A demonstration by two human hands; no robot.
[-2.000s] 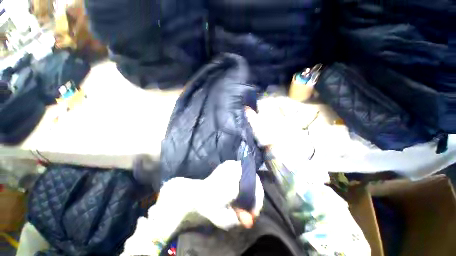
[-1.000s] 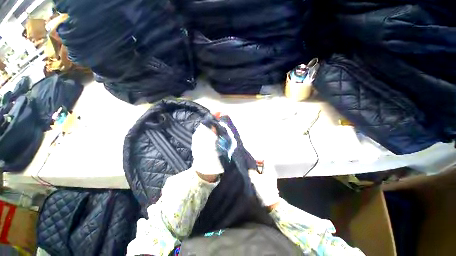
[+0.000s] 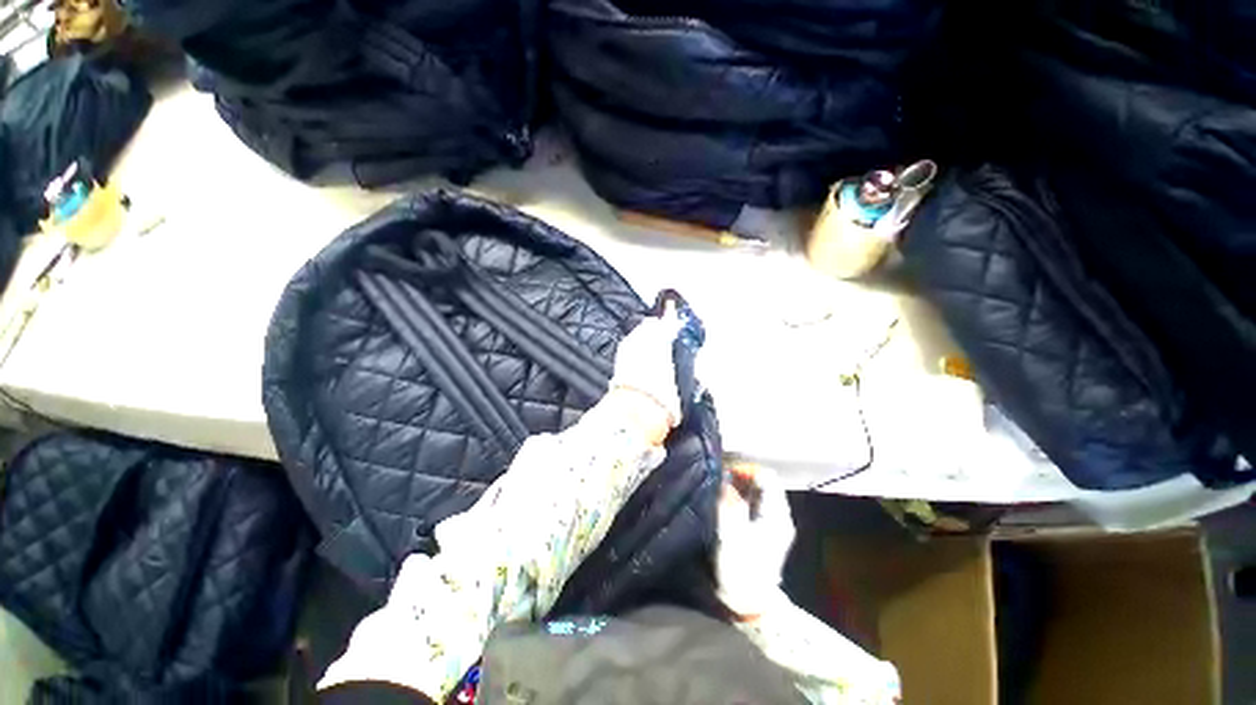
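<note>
A dark quilted backpack (image 3: 413,372) lies on the front edge of the table, its back panel with two long shoulder straps facing up. Its right side hangs down toward my lap. My left hand (image 3: 650,361), in a white glove, reaches across the bag and grips its right edge near the upper end. My right hand (image 3: 755,534), also in a white glove, is curled beside the lower right edge of the bag. Its fingertips are blurred, and I cannot tell whether it holds the bag edge or a small tool.
Dark bags are piled behind on the worktable (image 3: 145,331). A tool cup (image 3: 847,237) with scissors stands at back right, a thin wooden-handled tool (image 3: 689,227) left of it. A cord (image 3: 865,413) hangs over the edge. An open carton (image 3: 1116,620) is below right, another quilted bag (image 3: 145,551) below left.
The backpack now lies flatter, with its strap side up and more of it visible. My left hand has moved up and right along its edge. My right hand has moved slightly lower.
</note>
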